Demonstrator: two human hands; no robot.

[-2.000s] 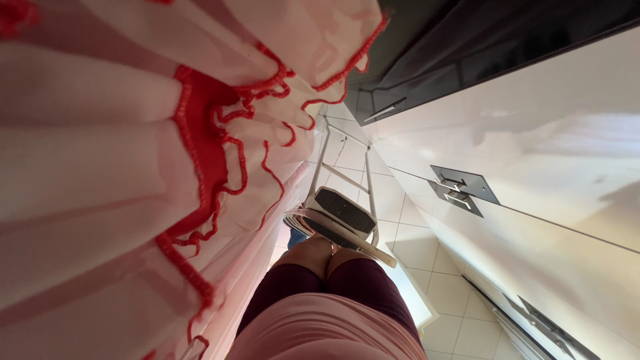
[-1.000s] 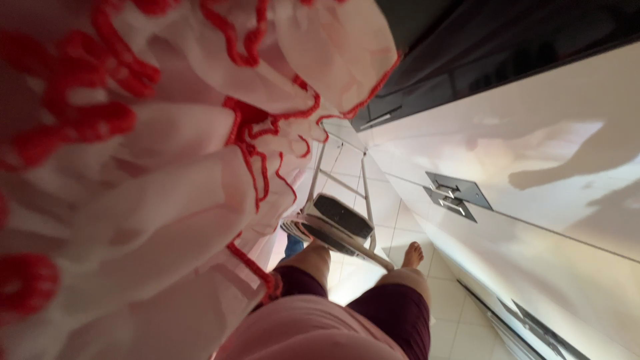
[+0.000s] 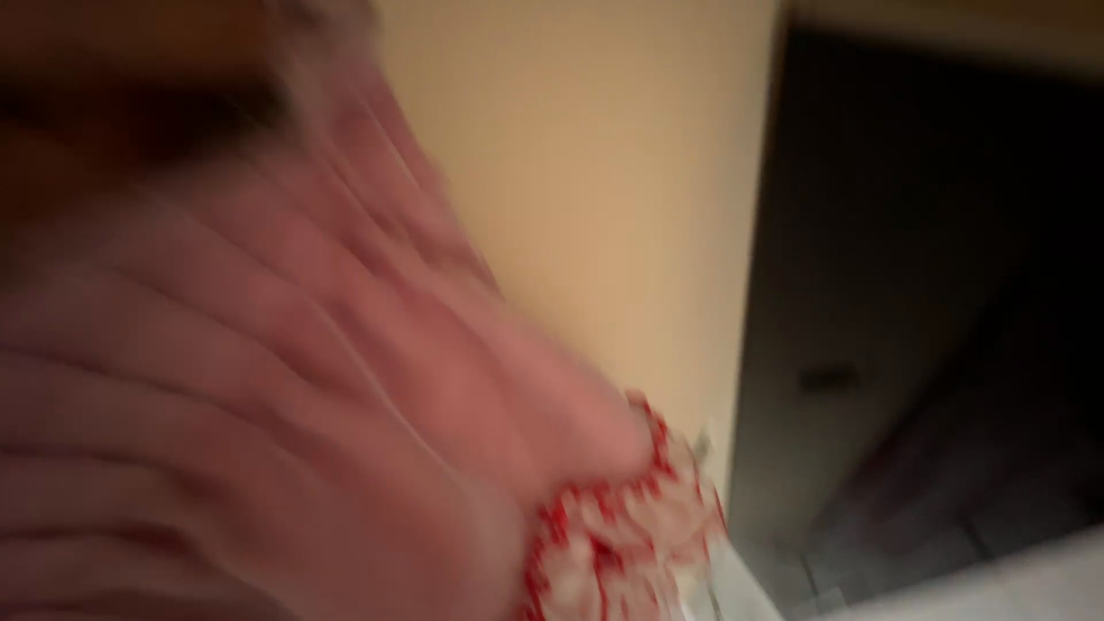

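A large sheer pink fabric (image 3: pixel 388 362), gathered in long folds, fills the left and lower middle of the head view and is blurred. Its ruffled pale hem (image 3: pixel 630 535) with red edging hangs at the bottom centre. Neither my left hand nor my right hand can be made out, so what they hold or touch is hidden. A dark brown blurred area lies at the upper left, and I cannot tell what it is.
Behind the fabric stands a beige wall (image 3: pixel 586 172). To its right is a dark area like an opening (image 3: pixel 897 216), with floor tiles (image 3: pixel 776 569) low down. A pale surface (image 3: pixel 992 578) crosses the lower right corner.
The view has swung far away from the step stool, my legs and the white cabinet fronts, which were visible earlier. The pink fabric now runs diagonally down from the upper left.
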